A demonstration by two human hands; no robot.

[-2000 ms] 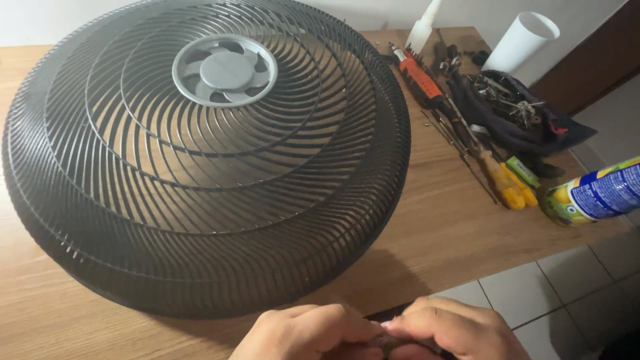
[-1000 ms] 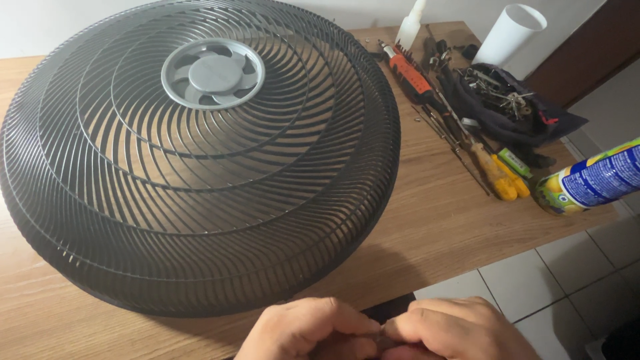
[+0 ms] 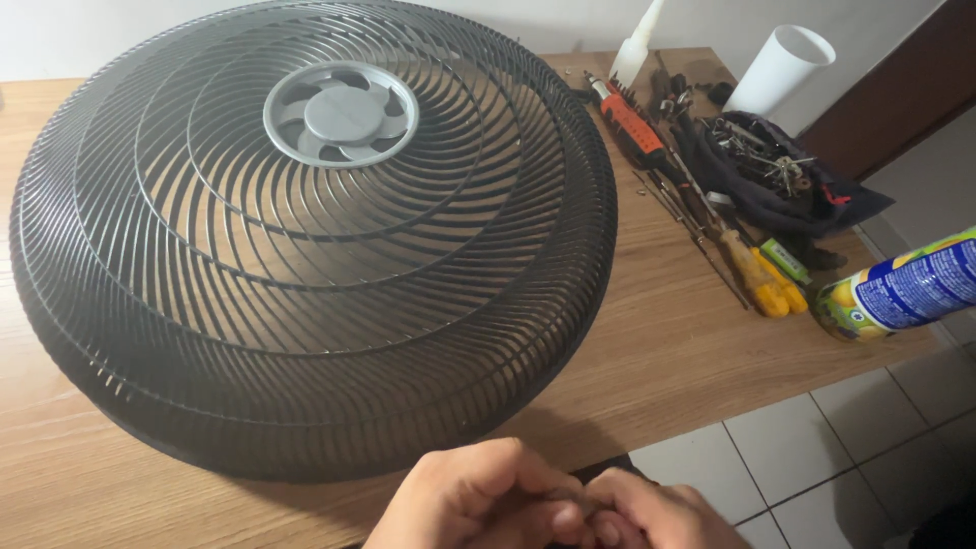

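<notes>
A round black plastic fan grille (image 3: 328, 305) with a grey hub ring (image 3: 341, 114) at its centre lies on the wooden table (image 3: 686, 366). Below its near right edge, at the bottom of the view, my left hand (image 3: 480, 496) and my right hand (image 3: 656, 511) meet with curled fingers. The fingertips of both hands come together around something small and dark; the fingers cover most of it, so I cannot tell what it is or which hand grips it.
At the right lie an orange-and-black screwdriver (image 3: 629, 122), yellow-handled tools (image 3: 762, 282), a dark pouch of metal bits (image 3: 785, 175), a white cup (image 3: 778, 72), a white nozzle bottle (image 3: 634, 49) and a tilted blue-and-green can (image 3: 900, 290). Tiled floor (image 3: 793, 450) shows beyond the table edge.
Both hands stay together near the bottom of the view. Their fingers have shifted slightly, with the fingertips now curled further inward. The grille and the tools have not moved.
</notes>
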